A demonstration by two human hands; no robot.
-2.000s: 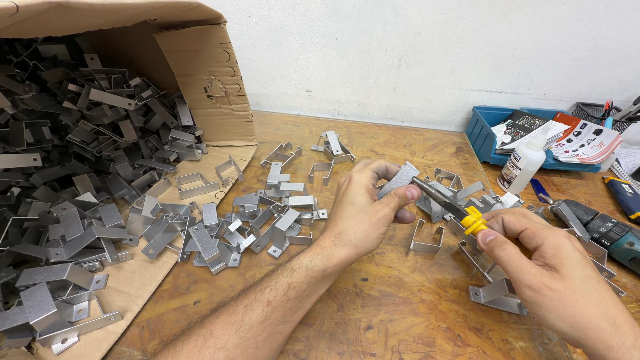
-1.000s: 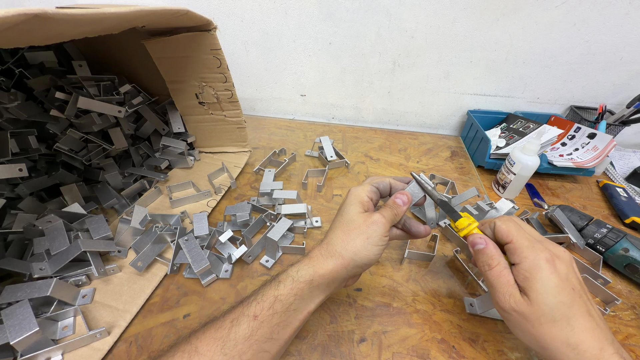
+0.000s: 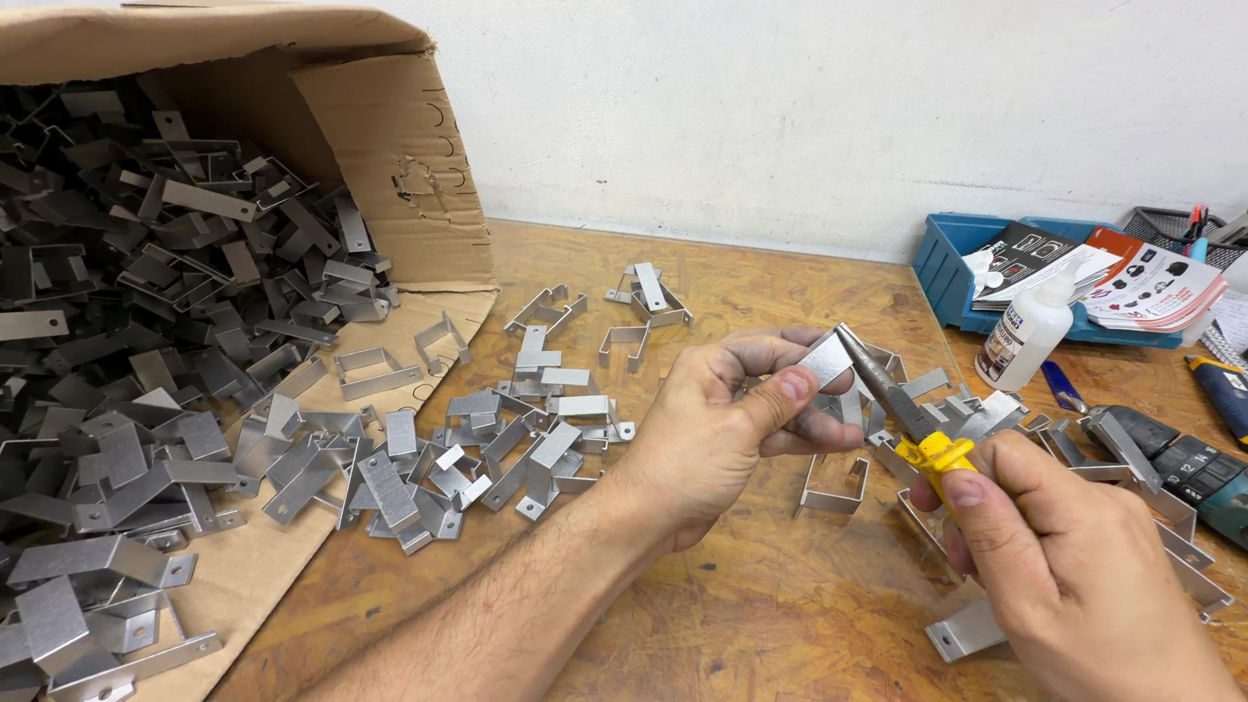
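My left hand (image 3: 721, 419) grips a bent metal bracket (image 3: 827, 363) between thumb and fingers, at the centre right of the view. My right hand (image 3: 1063, 546) is closed around the yellow handle of a hand file (image 3: 892, 395), whose dark blade tapers to a tip at the bracket's upper edge. The far side of the bracket is hidden by the fingers. More metal brackets (image 3: 834, 487) lie on the wooden table under and beside both hands.
A cardboard box (image 3: 390, 146) full of brackets lies open at the left, with a loose pile (image 3: 556, 448) beside it. At the right are a blue bin (image 3: 936, 283) with printed papers, a white bottle (image 3: 1029, 331) and a power drill (image 3: 1204, 478). A white wall stands behind.
The file tip was lower on the bracket two seconds ago and is now at its upper edge. Both hands keep their holds.
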